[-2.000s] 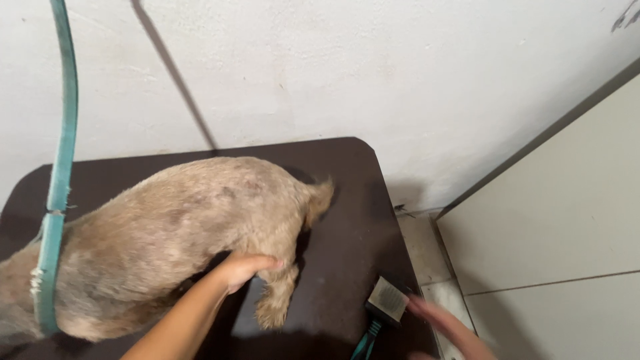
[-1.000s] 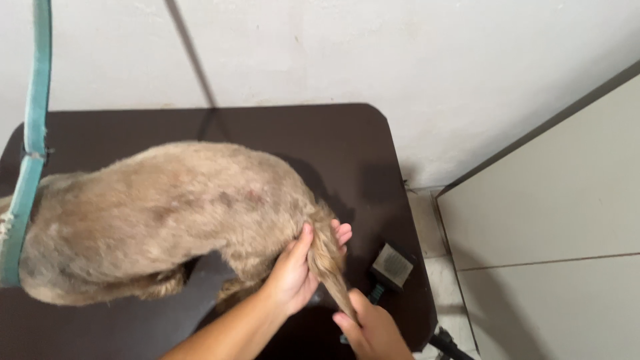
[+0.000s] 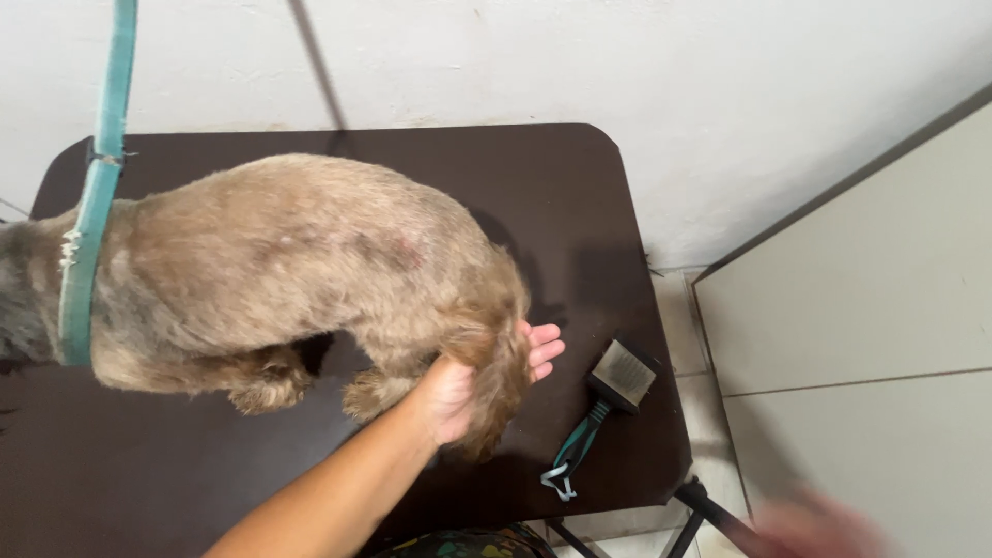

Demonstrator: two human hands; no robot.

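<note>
A tan, short-clipped dog (image 3: 294, 248) stands on a dark brown grooming table (image 3: 573, 186), its head out of view at the left. Round its front part runs a teal grooming loop (image 3: 93, 209) with a frayed spot. My left hand (image 3: 457, 391) lies under the dog's bushy tail (image 3: 496, 387), fingers spread out past its far side, the tail resting across the palm. A slicker brush (image 3: 622, 376) with a black and teal handle lies pins up near the table's right edge. Blurred at the bottom right, off the table, is my right hand (image 3: 814, 527); its fingers cannot be made out.
A white wall (image 3: 496, 62) rises behind the table. Pale panels (image 3: 860, 310) stand to the right, beyond a strip of tiled floor (image 3: 709, 434). Black table legs (image 3: 697, 504) show below the near right corner. Patterned cloth (image 3: 465, 542) is at the bottom edge.
My right hand, at the tail's tip one second ago, has let go and moved off to the right. My left hand has gone from the hind leg to the tail since the first frame.
</note>
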